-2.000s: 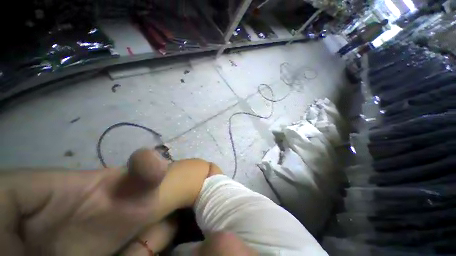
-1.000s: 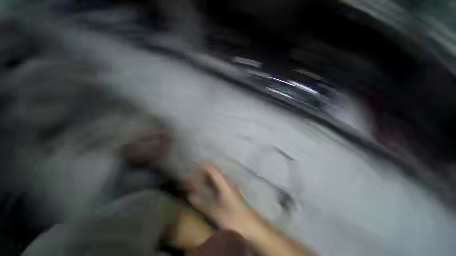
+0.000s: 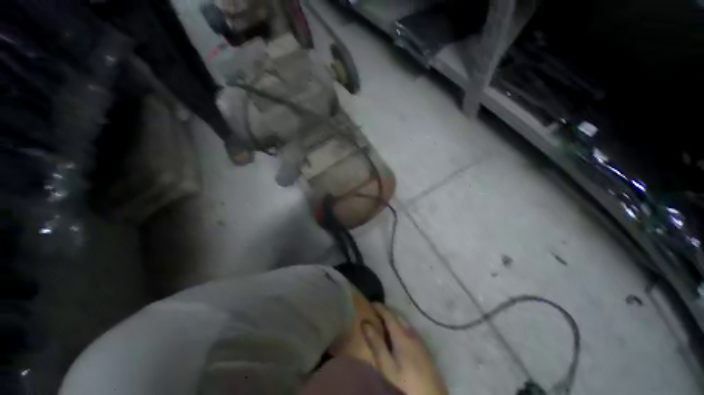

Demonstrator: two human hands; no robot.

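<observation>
A dusty grey-brown air compressor (image 3: pixel 282 104) lies along the floor, with the rusty orange end of its tank (image 3: pixel 361 207) nearest me. A dark pull handle (image 3: pixel 343 239) runs from the tank end down to a black piece at my hands. My left hand (image 3: pixel 357 320), below a grey sleeve, and my right hand (image 3: pixel 401 351) overlap at the near end of the handle and appear closed around it; most fingers are hidden or blurred. A dark power cord (image 3: pixel 432 318) runs from the tank and curves right to a small dark piece (image 3: pixel 531 388) at the bottom edge.
Metal shelving (image 3: pixel 482 73) with shiny plastic-wrapped packages (image 3: pixel 614 170) lines the right side. Dark hanging garments (image 3: pixel 46 146) in plastic and a brownish box-like bundle (image 3: pixel 158 166) are at the left. Someone's dark trouser leg and foot (image 3: pixel 241 153) stand left beside the compressor.
The view has swung from the aisle with looped cord and white sacks to the compressor. My hands, apart and blurred one second ago, are now together at the pull handle.
</observation>
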